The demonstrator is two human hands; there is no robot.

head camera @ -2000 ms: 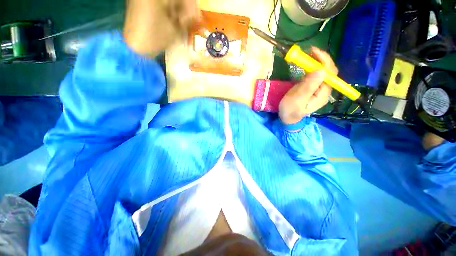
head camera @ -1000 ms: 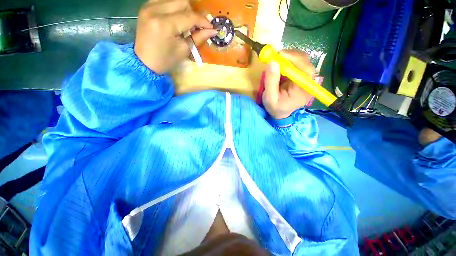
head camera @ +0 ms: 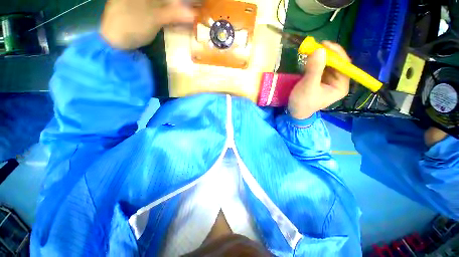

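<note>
The round dark workpiece (head camera: pixel 222 34) with a pale centre sits in the middle of the orange-brown fixture plate (head camera: pixel 221 60) on the cream base board (head camera: pixel 211 83). My right hand (head camera: pixel 319 83) is right of the board, shut around the yellow handle of the soldering iron (head camera: pixel 347 68); its dark barrel points up-left, clear of the workpiece. My left hand (head camera: pixel 146 22) is blurred at the top, left of the plate, its fingertips near the plate's upper left edge. I cannot tell whether it holds anything. Solder wire (head camera: pixel 60 14) runs up-right from the spool (head camera: pixel 22 35).
A pink block (head camera: pixel 278 89) lies at the board's right edge. A round tin (head camera: pixel 322 4), a blue ribbed box (head camera: pixel 376 40), a yellow square with a hole (head camera: pixel 410 74) and a black fan (head camera: pixel 443 98) stand right. Another person's blue sleeve (head camera: pixel 443 163) is at far right.
My right hand has drawn the iron away from the workpiece to the right. My left hand has moved left and up off the workpiece, which stays in the plate.
</note>
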